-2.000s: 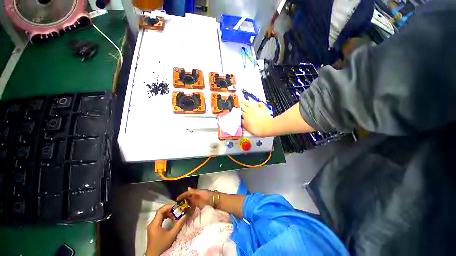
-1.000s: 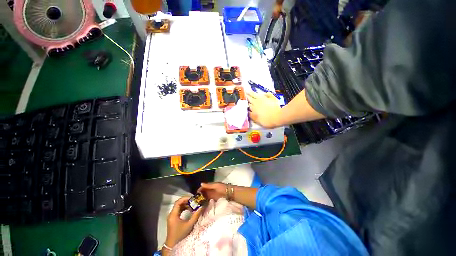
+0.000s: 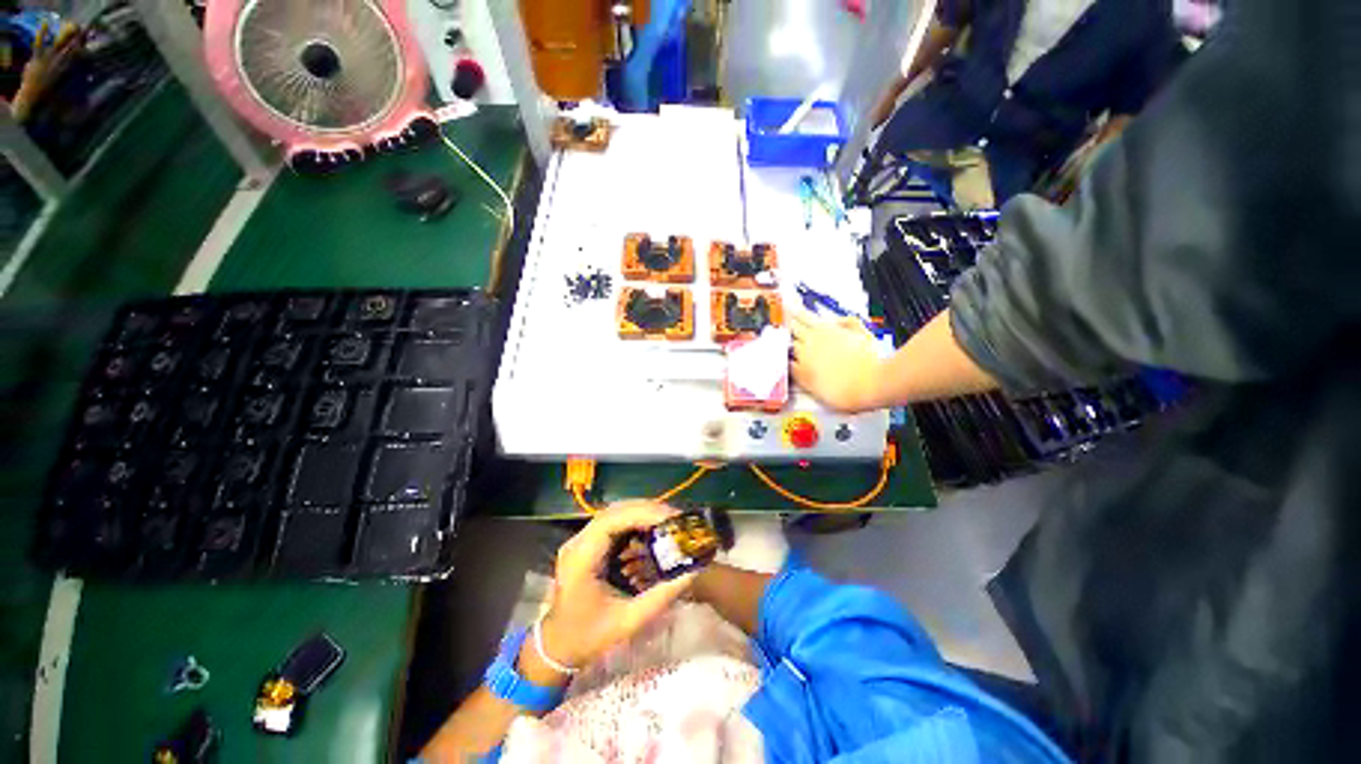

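Note:
My left hand, with a blue band at the wrist, holds a small open watch case assembly over my lap. Its inside shows white and gold, with dark parts at both sides. My right hand is just behind and below it, mostly hidden by my left hand and the unit, so its grip cannot be told. Another open unit lies on the green bench at lower left.
Black blister tray at left. White press bed ahead carries orange fixtures, small black parts and a red stop button. Another person's hand rests on the bed. Stacked black trays stand right; pink fan upper left.
The view has shifted left. My left hand and the unit have come up nearer the press edge, and the unit is turned. My right hand has gone mostly behind them.

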